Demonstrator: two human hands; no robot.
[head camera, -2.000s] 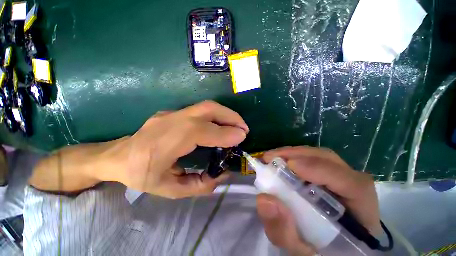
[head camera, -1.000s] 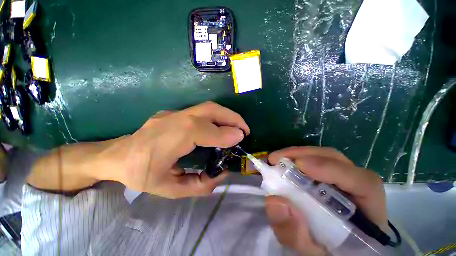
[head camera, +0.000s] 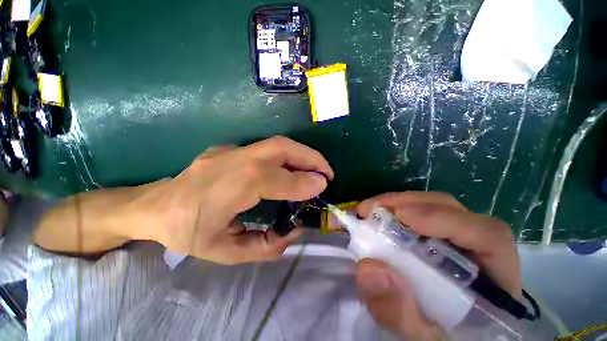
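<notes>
My left hand (head camera: 233,200) grips a small black device housing (head camera: 286,218) between thumb and fingers near the bench's front edge. The hand hides most of the housing. A yellow-edged battery (head camera: 336,217) hangs at its right side. My right hand (head camera: 439,246) holds a white glue dispensing syringe (head camera: 406,270) with a clear clamp and a black lead at the rear. Its thin pale needle (head camera: 335,210) points up and left at the housing's open inside. Whether the tip touches anything and any glue cannot be told.
Another open housing with a circuit board (head camera: 281,50) lies on the green bench (head camera: 166,143), its battery (head camera: 329,94) beside it. Several units (head camera: 50,90) cluster at far left. A white paper scrap (head camera: 512,41) and a clear hose (head camera: 566,166) are at right.
The syringe and my right hand have shifted slightly right. My left hand keeps its hold on the housing. The open housing behind and the units at left appear slightly higher in view.
</notes>
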